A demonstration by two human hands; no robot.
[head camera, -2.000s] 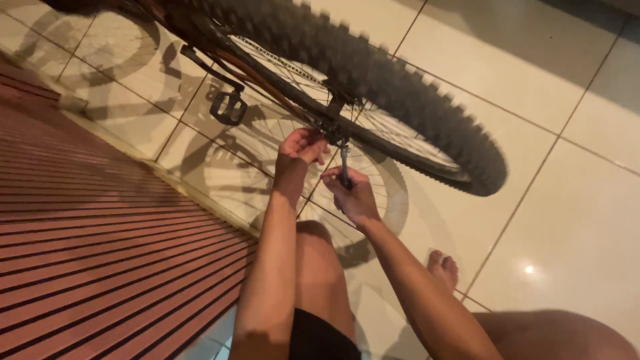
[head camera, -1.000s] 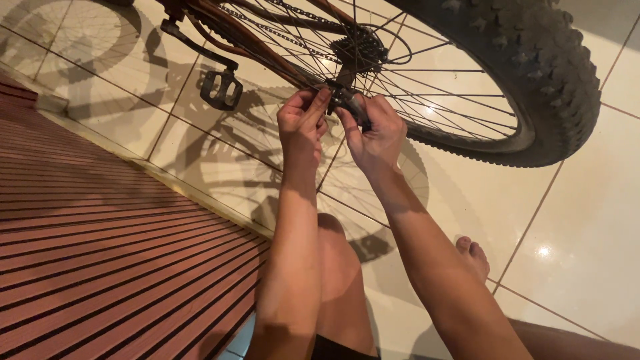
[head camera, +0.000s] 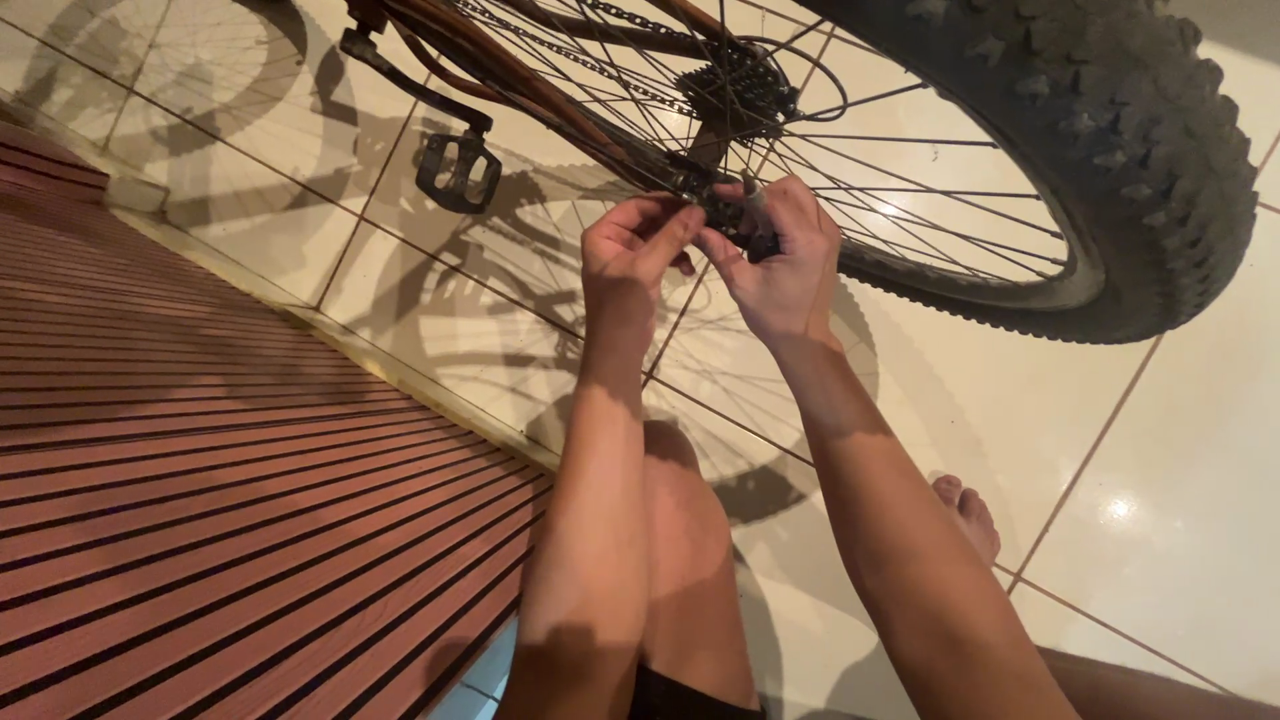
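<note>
A bicycle's rear wheel, with its knobbly black tire [head camera: 1120, 150], slants across the upper right. The dark cassette [head camera: 740, 95] shows between the spokes. My left hand [head camera: 640, 250] is at the wheel's near side, thumb and fingertips together by the small parts near the axle; whether anything is pinched there cannot be told. Close on its right, my right hand [head camera: 780, 245] is curled around a dark-handled tool [head camera: 760, 225], its kind unclear, with a grey tip showing above the fingers. Fingers partly hide the dark metal part at the axle.
A black pedal [head camera: 460, 172] on its crank juts out at the upper left. A reddish slatted surface [head camera: 250, 480] fills the lower left, edged by a pale ledge. My bare foot [head camera: 968, 515] rests on the glossy tiled floor [head camera: 1150, 480] at right, and my knee is below my hands.
The view has moved closer to the wheel. My right hand was lower, around an upright tool, two seconds ago; now it is raised beside the axle and nearer my left hand.
</note>
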